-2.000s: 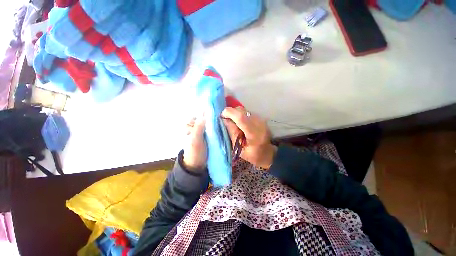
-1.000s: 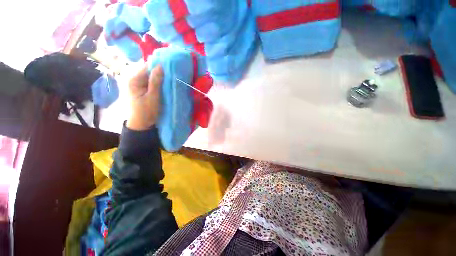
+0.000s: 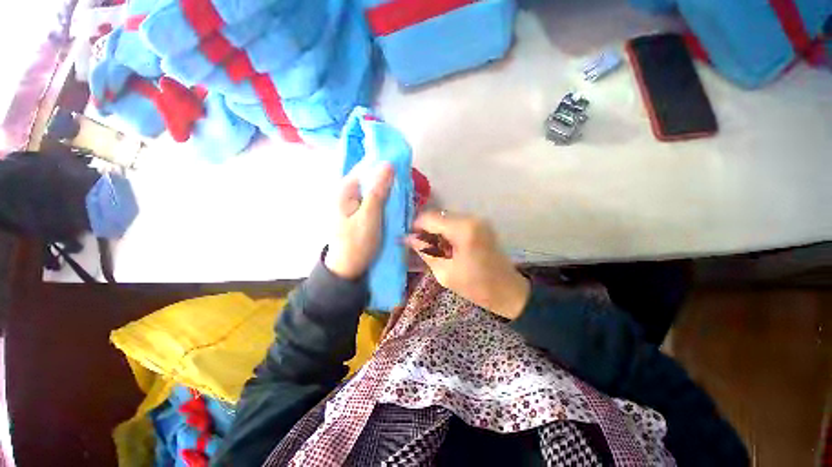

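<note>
A light blue plush gift-box piece [image 3: 392, 182] is held on edge over the table's front edge, with part of its red bow [image 3: 421, 187] showing on its right side. My left hand [image 3: 362, 223] grips the piece from its left side. My right hand [image 3: 463, 255] is at the piece's right side, below the bow, closed on small dark thread snips [image 3: 432, 243]. No needle can be made out at the fingertips.
Blue plush pieces with red bands are heaped on the white table [image 3: 547, 201] at the back left. A metal object [image 3: 567, 119], a small pale item [image 3: 600, 66] and a smartphone [image 3: 673, 87] lie at the right. A yellow sack [image 3: 201, 342] stands below left.
A second ago my left hand held the piece farther left with the bow and a pale thread showing, and my right hand was out of view. Now both hands are at the piece, nearer the middle.
</note>
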